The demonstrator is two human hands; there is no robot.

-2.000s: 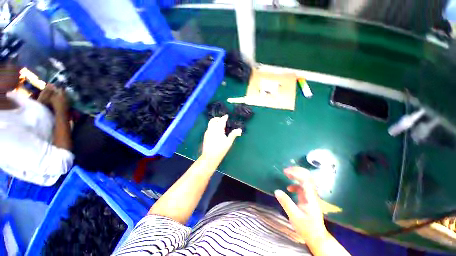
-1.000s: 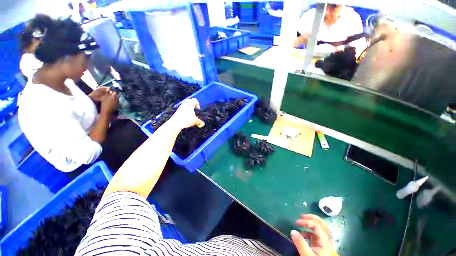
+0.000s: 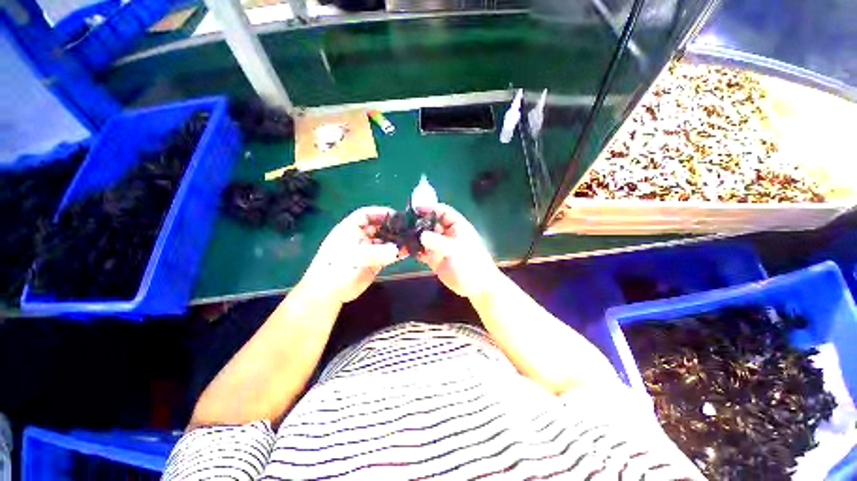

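Note:
A dark spiky rosette (image 3: 404, 231) is held between both hands above the near table edge. My left hand (image 3: 355, 252) grips its left side with the fingertips. My right hand (image 3: 458, 252) grips its right side. The fingers hide part of it. A white glue bottle (image 3: 424, 193) stands just behind the hands, its nozzle up. Several dark rosettes (image 3: 285, 201) lie on the green table to the left. A small dark clump (image 3: 487, 182) lies right of the bottle.
A blue crate (image 3: 195, 221) of dark clusters is at left. Cardboard (image 3: 355, 141), a small tube (image 3: 381, 122), a phone (image 3: 457, 118) and a slim white bottle (image 3: 511, 118) lie behind. A clear panel (image 3: 587, 117), wooden tray (image 3: 695, 218) and blue parts crate (image 3: 728, 289) are at right.
My left hand has come back from the left crate and now meets my right hand at a rosette. The view has turned right, bringing the wooden tray and right crate in.

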